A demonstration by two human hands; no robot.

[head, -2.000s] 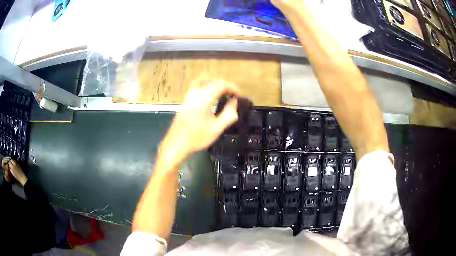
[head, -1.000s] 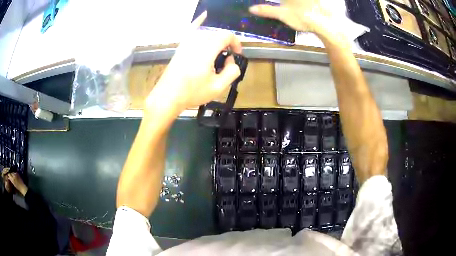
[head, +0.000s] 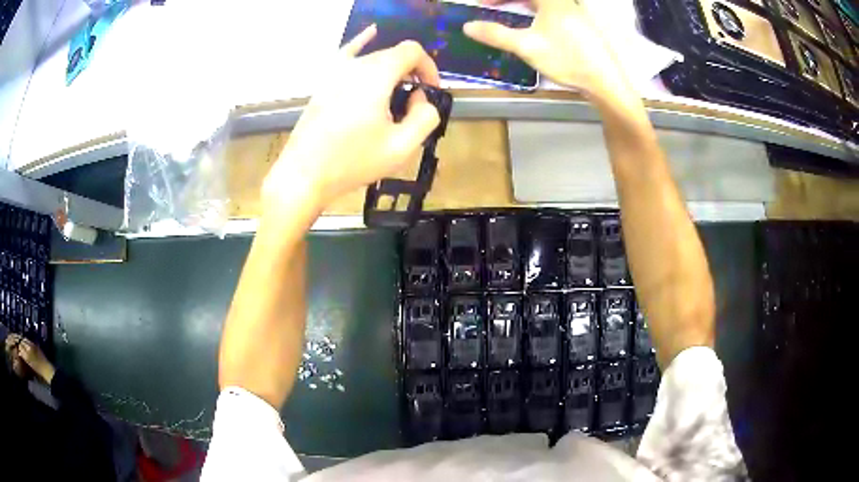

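Note:
My left hand is shut on a black phone housing, which hangs tilted below the fingers in front of the wooden panel. My right hand is over the smartphone on the white shelf, fingers apart, with nothing seen in it. The smartphone screen is dark with small coloured spots. The black tray on the green surface bears rows of similar housings; one pocket in the back row holds no housing.
Loose pale specks lie left of the tray. A clear plastic bag hangs at the shelf's left edge. A tray with tan square parts is at upper right. Another person's hand shows at far left. A grey-white panel stands below the shelf.
My left hand has moved up toward the shelf with the housing, which now hangs lower from it. My right hand has come down over the smartphone, whose screen went from blue to dark.

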